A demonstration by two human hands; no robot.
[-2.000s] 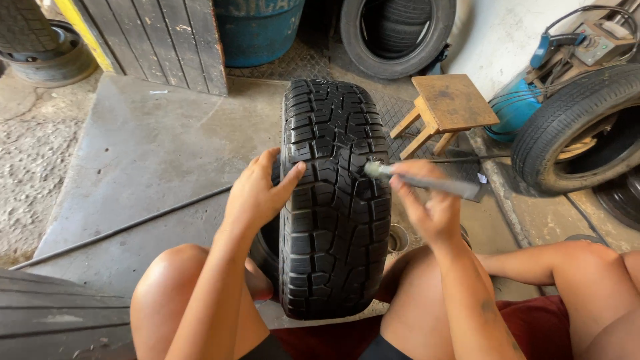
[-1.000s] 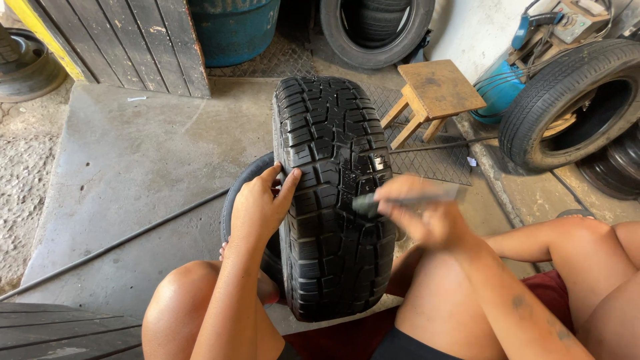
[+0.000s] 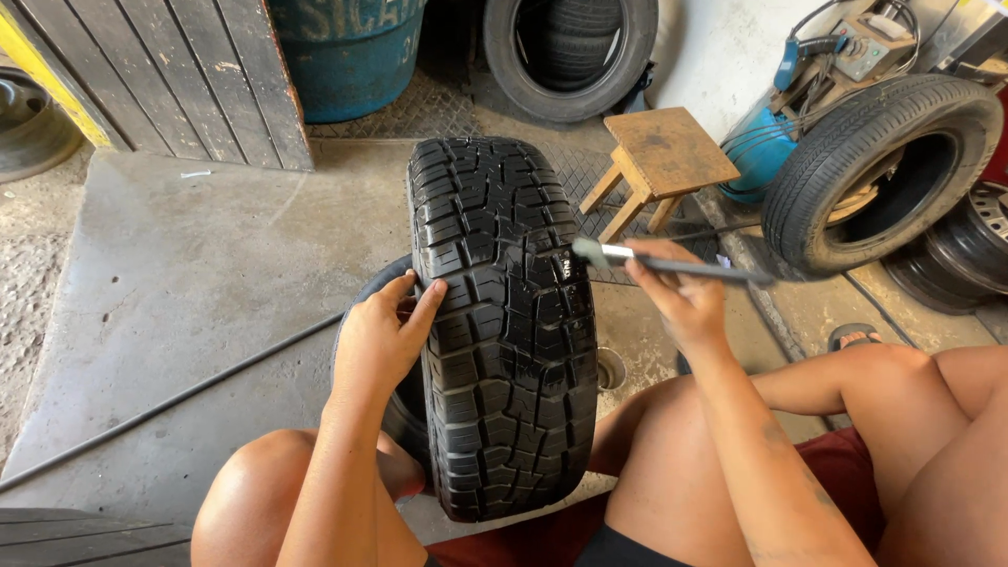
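A black tire with chunky tread (image 3: 504, 331) stands upright between my knees, its upper and middle tread wet and glossy, the lower tread duller. My left hand (image 3: 382, 323) rests against the tire's left shoulder, thumb and fingers on the rubber. In my right hand (image 3: 681, 291) is a paintbrush (image 3: 685, 268) with a dark handle and a metal ferrule; its bristles are at the right edge of the tread, beside a small pale mark. Whether the bristles touch the rubber is unclear. Behind the standing tire, another tire (image 3: 374, 295) is partly hidden.
A wooden stool (image 3: 669, 150) stands beyond the tire, near a blue drum (image 3: 346, 59) and an upright tire (image 3: 504, 47). At right are a leaning tire (image 3: 795, 181), steel wheels (image 3: 929, 268) and a blue tank (image 3: 756, 150). A hose (image 3: 197, 386) crosses the floor. Another person's legs (image 3: 890, 394) are close on the right.
The brush has moved from the middle of the tread up to its right edge. My left hand stays at the tire's left shoulder.
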